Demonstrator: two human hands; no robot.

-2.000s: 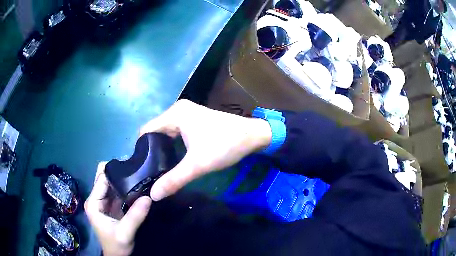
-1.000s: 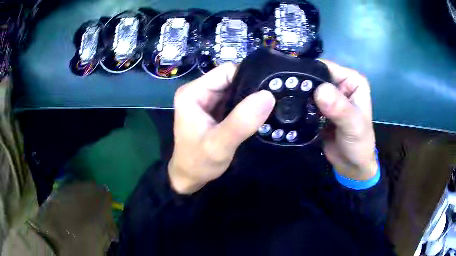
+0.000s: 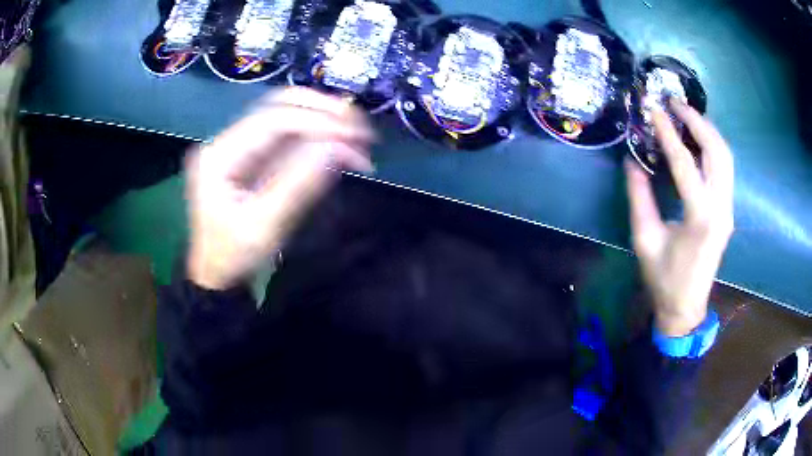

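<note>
Several round black housings with pale circuit boards face up stand in a row on the green bench, one of them near the middle [image 3: 467, 76]. Coloured wires curl at the boards' lower edges. My right hand [image 3: 690, 191], with a blue wristband, has its fingertips over the board of the rightmost housing [image 3: 690, 78], thumb by its lower left rim. Its fingers are spread; part of that board is hidden. My left hand [image 3: 272, 169] is blurred, over the bench's front edge, below a housing with a board [image 3: 359, 44]. Nothing is visible in it.
The green bench top [image 3: 534, 191] runs across the view, its front edge slanting down to the right. White housings [image 3: 775, 410] show at the lower right. A brown box-like surface [image 3: 98, 338] stands at the lower left, and a blue object [image 3: 590, 374] is below the bench.
The black unit held in both hands, lamp side up, is out of them. My hands are now apart, and a board-up housing lies under my right fingers at the row's right end.
</note>
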